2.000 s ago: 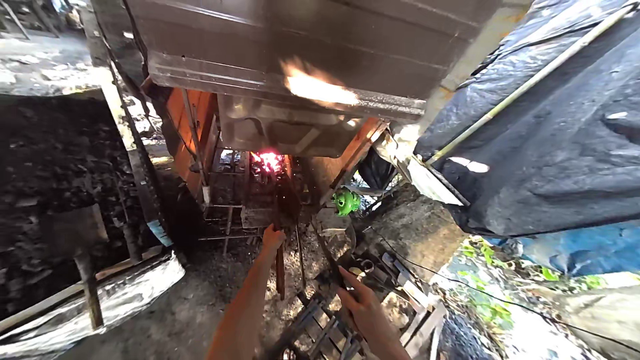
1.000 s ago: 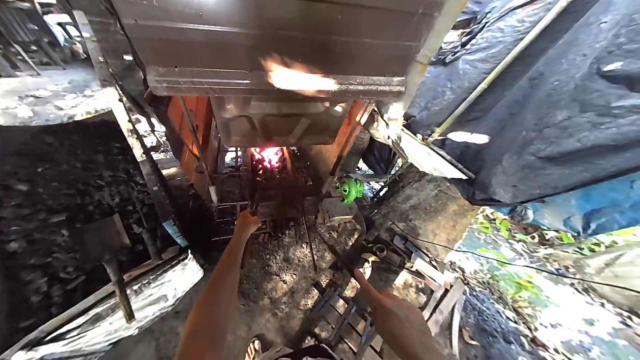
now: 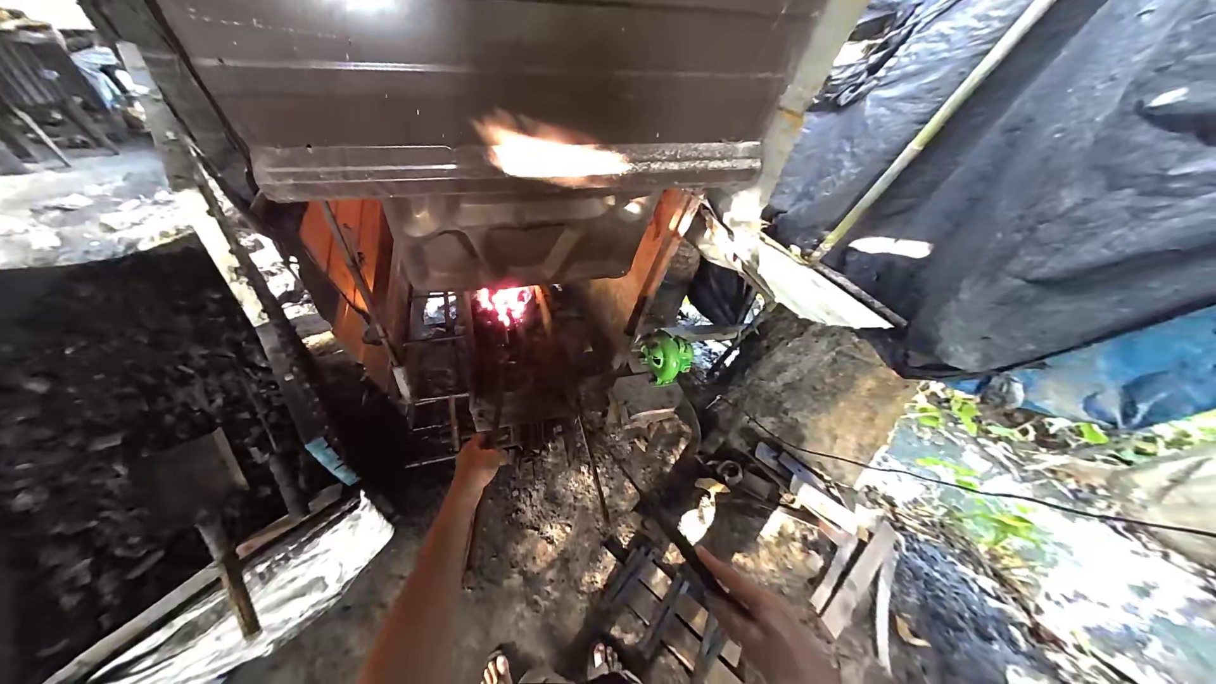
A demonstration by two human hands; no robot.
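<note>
Glowing coals (image 3: 503, 304) burn in a forge under a brown sheet-metal hood (image 3: 494, 104). My left hand (image 3: 478, 463) is closed at the forge's near edge, around the end of a dark, thin thing that seems to point toward the coals; its far part is lost in shadow. Lower right, my right hand (image 3: 750, 608) grips a long dark metal tool (image 3: 674, 537), probably tongs, which slants up and left over the ground. A thin dark rod (image 3: 594, 470) leans near the forge front, between my hands. A green blower (image 3: 666, 358) sits right of the coals.
Dark flat metal bars (image 3: 665, 608) lie on a rack by my feet. Wood offcuts (image 3: 855, 579) are piled to the right, with a black cable (image 3: 912, 492) beyond. At left stand a wooden post (image 3: 228, 256) and a heap of charcoal (image 3: 95, 380). A dark tarp (image 3: 1026, 190) hangs at right.
My right hand has moved down and to the right with its tool, away from the forge. My left hand stays near the forge front. The view has shifted somewhat.
</note>
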